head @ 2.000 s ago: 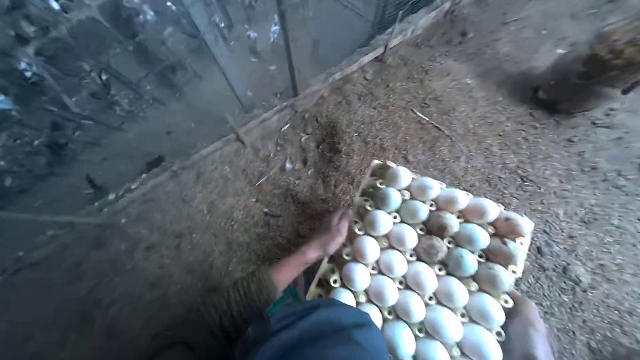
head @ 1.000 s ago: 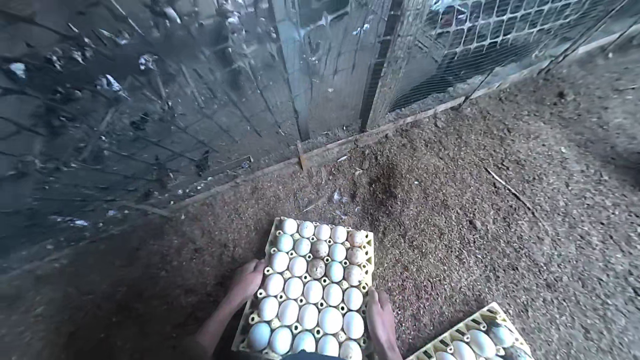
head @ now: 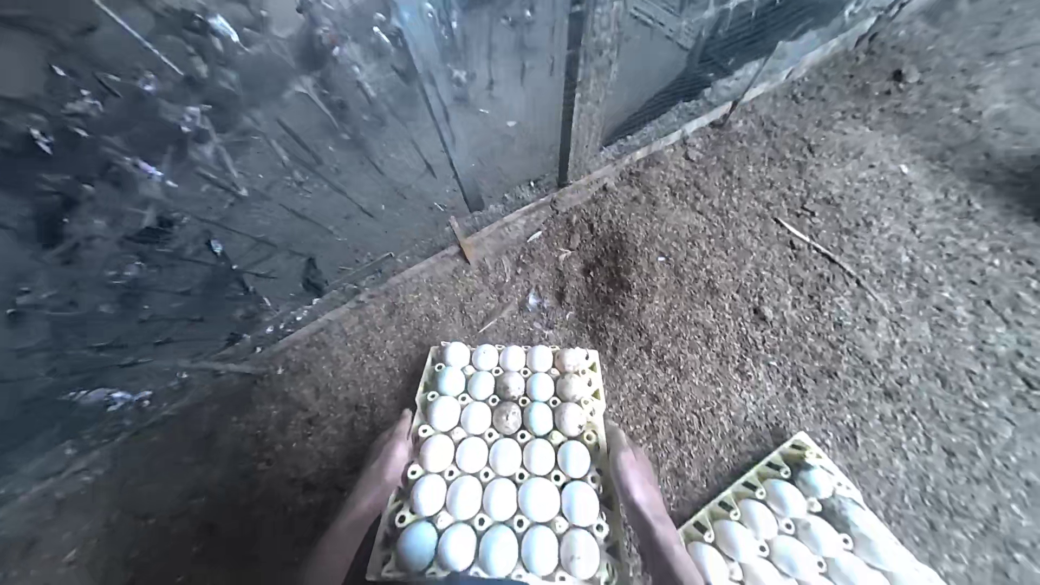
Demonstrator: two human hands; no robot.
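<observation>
A pale yellow egg tray [head: 605,487] full of white, bluish and a few brown-speckled eggs lies level at the bottom centre. My left hand [head: 392,455] is on its left edge, and my right hand [head: 638,479] holds the right edge, so the tray sits between both palms. To the right of my right hand, a second egg tray [head: 800,443] with white eggs rests at an angle, cut off by the bottom of the view. One egg [head: 815,481] in it looks greenish.
Loose brown litter covers the ground [head: 715,341]. A wooden board [head: 520,219] runs diagonally along the foot of a mesh fence, with a wooden post [head: 593,89] rising from it. A thin stick [head: 829,253] lies on the ground at the right.
The view has shifted. Two seconds ago the held tray was tilted at the lower right; now it is squared between my hands. The second tray has come into view at the lower right.
</observation>
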